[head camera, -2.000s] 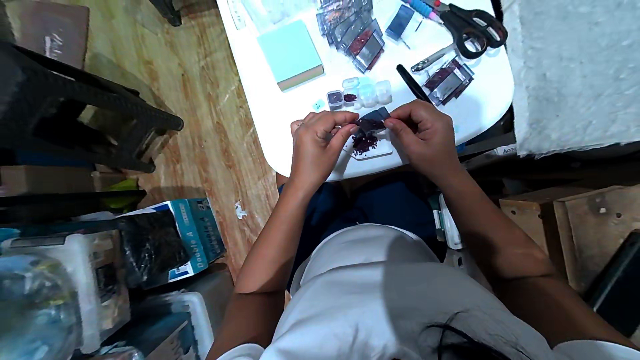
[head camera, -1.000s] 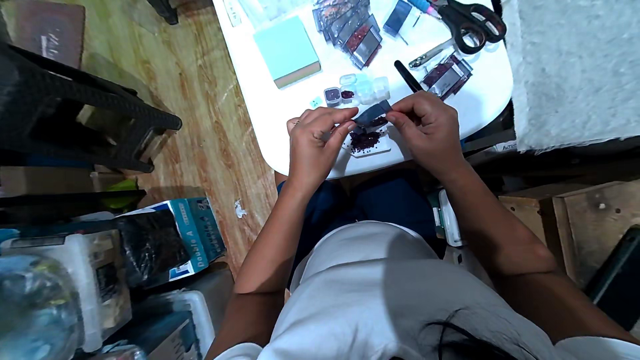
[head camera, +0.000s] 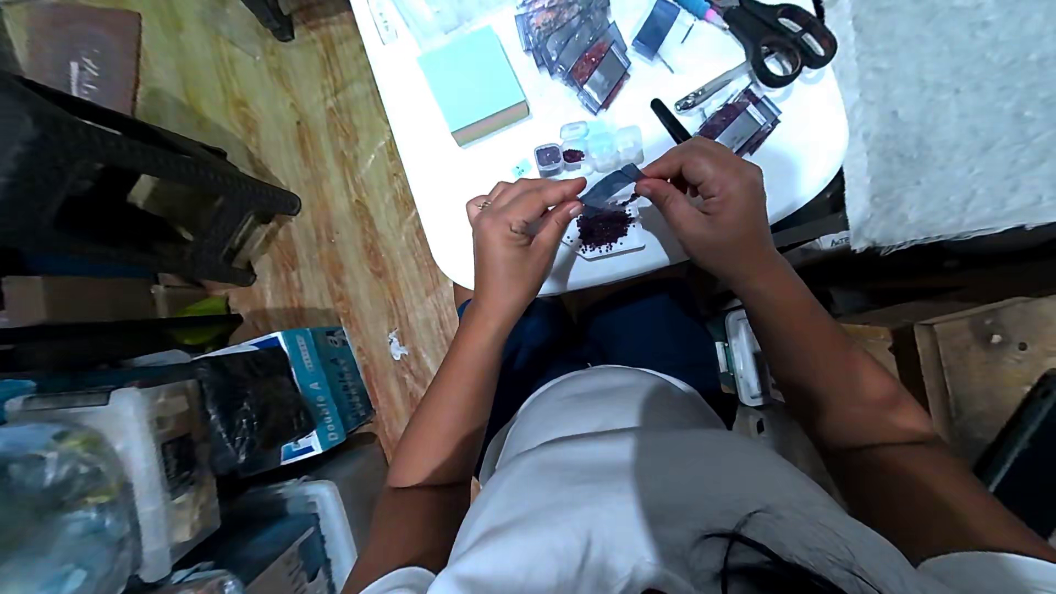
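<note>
My left hand point(head camera: 528, 235) and my right hand point(head camera: 714, 206) pinch opposite ends of a small dark, partly clear plastic packet point(head camera: 609, 186) between thumbs and fingertips. It is held just above a pile of dark red beads point(head camera: 604, 228) that lies on a small white tray point(head camera: 615, 251) near the table's front edge. Behind the packet stand small clear plastic boxes point(head camera: 615, 147), a couple of them with dark contents. Right behind my right hand lies a stack of similar packets with dark red contents point(head camera: 742, 122). Whether the held packet contains beads, I cannot tell.
On the white table point(head camera: 417, 157) lie a pale blue-green block of paper point(head camera: 474, 78), more filled packets point(head camera: 582, 49), black-handled scissors point(head camera: 780, 41), a metal tool point(head camera: 711, 89) and a black pen-like tool point(head camera: 670, 120). A white fibrous sheet point(head camera: 949, 115) borders the right side; a black stool point(head camera: 148, 181) stands left.
The packet between my hands has changed its tilt and looks more stretched out sideways. Both hands have stayed over the bead pile, with only small finger movements.
</note>
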